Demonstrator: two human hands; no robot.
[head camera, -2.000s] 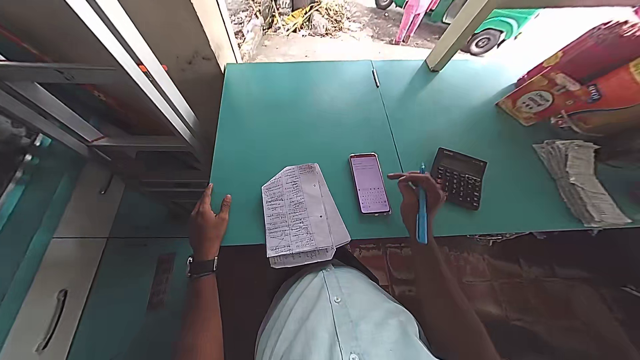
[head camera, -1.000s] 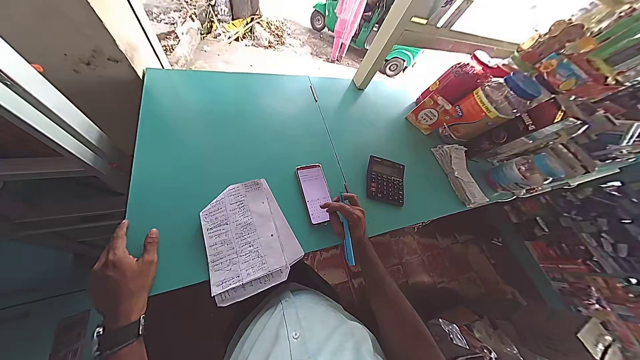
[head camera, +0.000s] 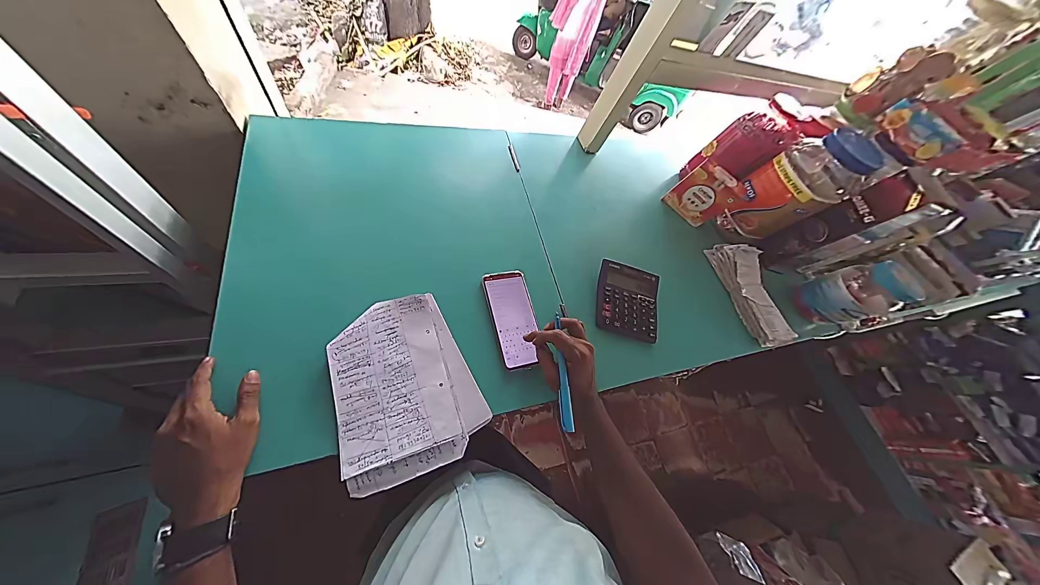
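Observation:
My right hand (head camera: 571, 357) holds a blue pen (head camera: 565, 394), its length slanting down past the palm, while a finger touches or hovers just over the lower right of a smartphone's lit screen (head camera: 510, 317). The phone lies face up on the teal counter (head camera: 366, 211). To its left, handwritten paper sheets (head camera: 398, 382) lie stacked, overhanging the front edge. A black Casio desk calculator (head camera: 628, 301) lies right of my right hand. My left hand (head camera: 207, 447), with a dark-strapped watch on the wrist, rests at the counter's left edge, fingers spread, holding nothing.
A bundle of folded papers (head camera: 749, 292) lies at the right, beside packets and a blue-lidded plastic jar (head camera: 821, 171). A wooden post (head camera: 630, 73) rises from the counter's back edge. A metal ladder-like frame (head camera: 89, 138) stands left. Outside are a person in pink and a green vehicle (head camera: 666, 99).
My right hand has moved left, from between phone and calculator to the phone's lower right, still with the pen. The view has shifted right, showing more shelves.

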